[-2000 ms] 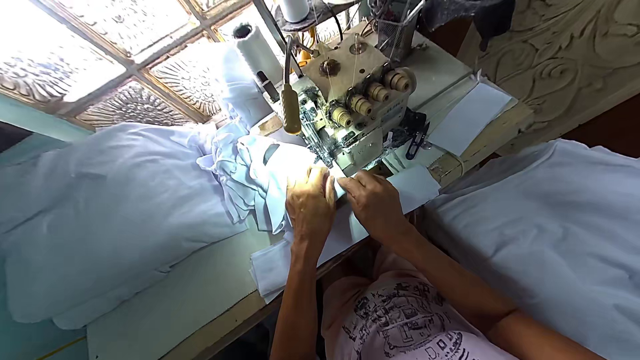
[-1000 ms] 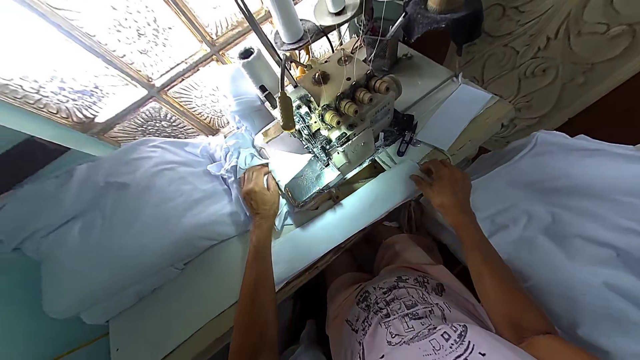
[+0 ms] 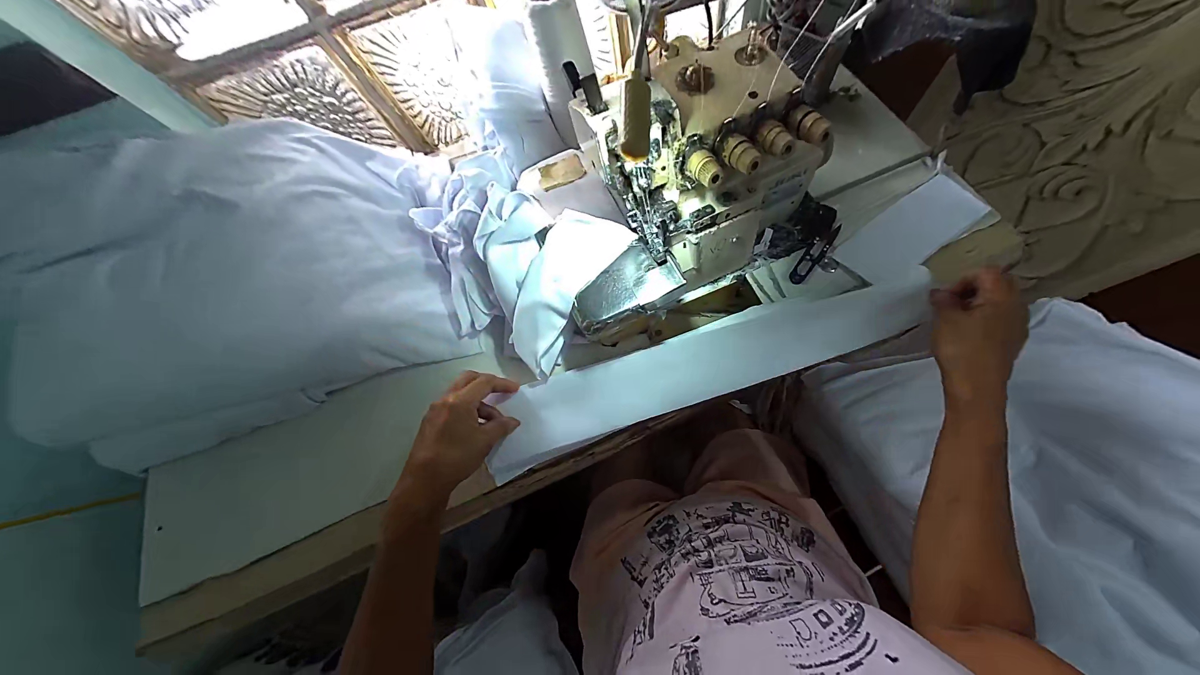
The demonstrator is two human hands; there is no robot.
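Note:
A long strip of white fabric (image 3: 712, 366) lies along the front edge of the sewing table, below an overlock sewing machine (image 3: 712, 159). At the strip's left end, my left hand (image 3: 464, 427) has its thumb and fingertips on or near the edge, fingers apart. My right hand (image 3: 980, 314) pinches the strip's right end. Bunched white fabric pieces (image 3: 553, 272) rest left of the presser foot, partly over the machine's metal cloth plate (image 3: 628, 286). The needle area is lit by a lamp.
A big pile of white fabric (image 3: 234, 272) covers the table's left part. More white cloth (image 3: 1106, 469) lies at the right. Small thread snips (image 3: 814, 258) and a white piece (image 3: 914, 225) sit right of the machine. A white thread cone (image 3: 562, 56) stands behind.
Two seconds ago both hands were close together at the machine's front; they moved apart. Since one second ago, my left hand has left the bunched fabric and come down to the strip's left end.

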